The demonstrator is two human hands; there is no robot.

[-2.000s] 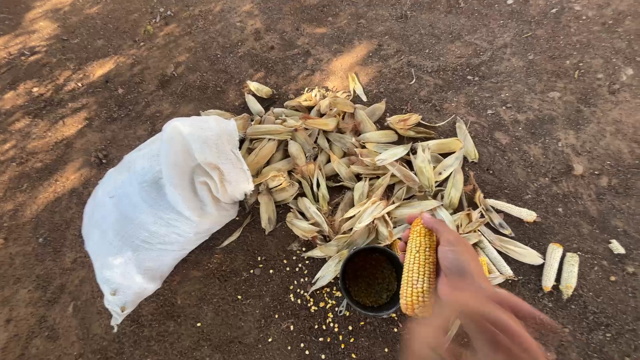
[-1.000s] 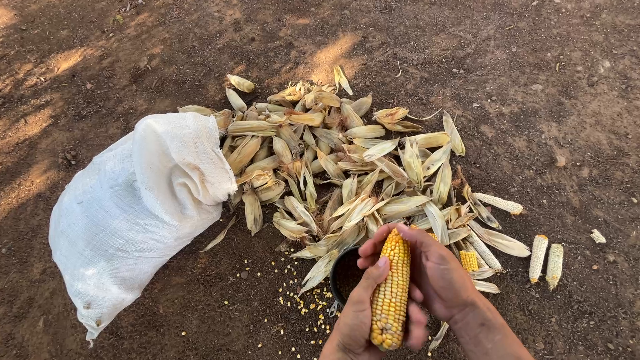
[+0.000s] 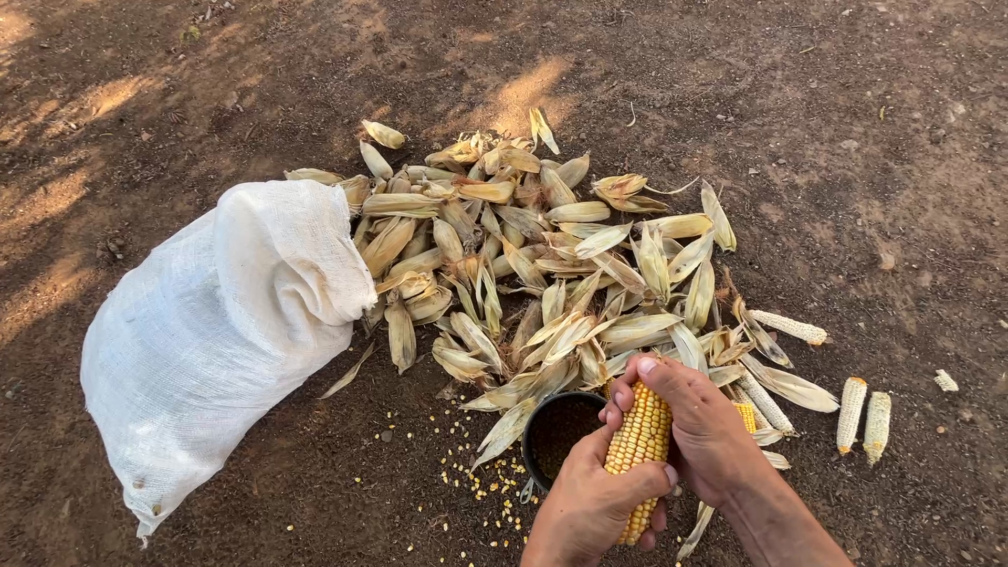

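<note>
An ear of dried yellow corn (image 3: 642,441) is held upright-slanted between both hands. My left hand (image 3: 594,488) wraps its lower part, with the thumb across the kernels. My right hand (image 3: 693,425) grips the upper part, its thumb near the tip. Just left of the ear, partly hidden by my fingers, a dark round pot (image 3: 529,441) stands on the soil; its inside is in shade. Loose kernels (image 3: 504,488) are scattered on the ground beside the pot.
A white woven sack (image 3: 213,339) lies on the left, its mouth toward a heap of dry corn husks and husked-over ears (image 3: 512,228). Several bare cobs (image 3: 850,413) lie at the right, with a small cob piece (image 3: 946,381) beyond them. Another yellow ear (image 3: 745,417) shows behind my right hand.
Two seconds ago the ear was upright by the pot and one hand was blurred; now both hands are closed around the ear, which leans over the pot's right edge.
</note>
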